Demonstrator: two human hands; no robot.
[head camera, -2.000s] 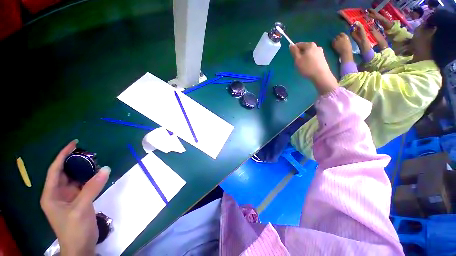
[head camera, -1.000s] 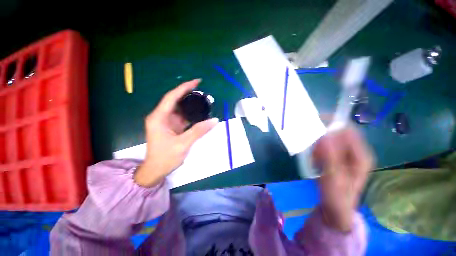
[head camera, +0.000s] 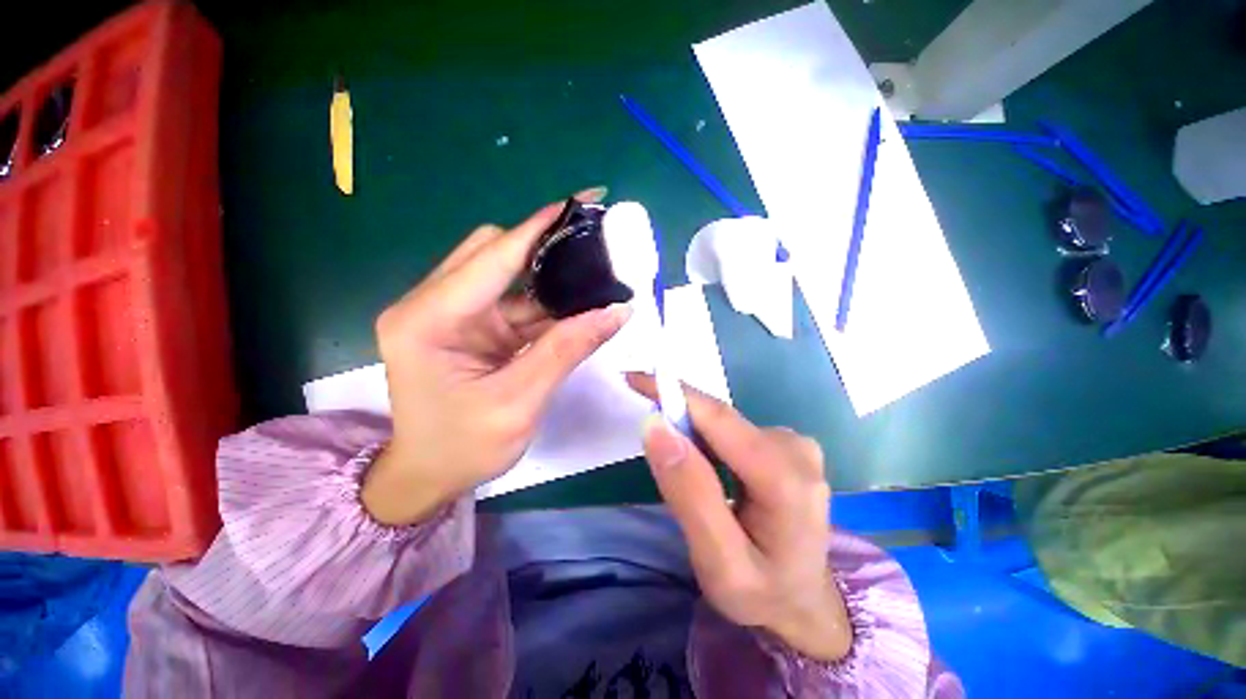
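My left hand (head camera: 478, 348) grips a round black watch head (head camera: 574, 260) by its edge, above the white paper. My right hand (head camera: 738, 492) holds a thin white stick (head camera: 668, 376) between thumb and forefinger. The stick has a wide white head (head camera: 631, 246), which is at the right side of the watch head; whether it touches cannot be told. A crumpled white cloth (head camera: 749, 266) lies just right of the hands.
A red tray (head camera: 116, 294) with pockets stands at left. A yellow-handled tool (head camera: 342, 141) lies near it. Blue sticks (head camera: 858, 225), white paper (head camera: 834, 164), a pale post (head camera: 1011, 62), several black watch heads (head camera: 1096, 288) and a bottle (head camera: 1216, 156) are right. A yellow-green sleeve (head camera: 1134, 546) shows lower right.
My right hand has moved from the bottle at right to the watch head, bringing the white stick. My left hand still holds the watch head. The view has swung left.
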